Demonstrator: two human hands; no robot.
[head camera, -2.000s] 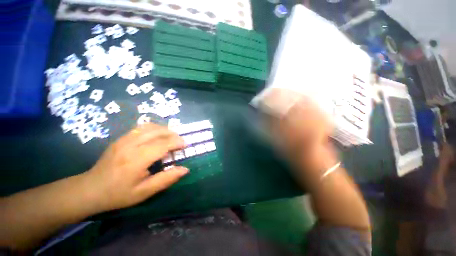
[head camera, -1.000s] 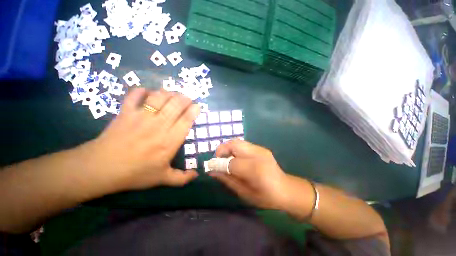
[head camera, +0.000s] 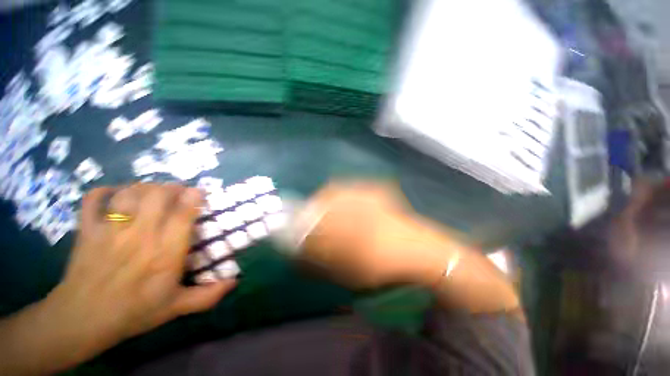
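Observation:
A green PCB panel, mostly covered with rows of white square modules (head camera: 236, 219), lies near my body. My left hand (head camera: 139, 242), with a gold ring, holds the panel's left end, thumb at the lower corner and fingers at the upper left. The hand hides that end. My right hand (head camera: 352, 228) is strongly blurred just right of the panel, with white wrapping at its fingertips. Whether it holds anything cannot be seen. Loose white backing pieces (head camera: 176, 150) lie beyond the panel and at the left.
Two green stacks of PCB panels (head camera: 217, 55) stand at the back. A pile of whitish trays (head camera: 470, 81) with modules on top is at the right. A white frame with dark gridded rectangles (head camera: 585, 154) lies beyond it, then blurred clutter.
My right hand has moved off the panel's lower row to its right side. My left hand stays at the panel's left end. The view has shifted, and the blue bin is no longer seen.

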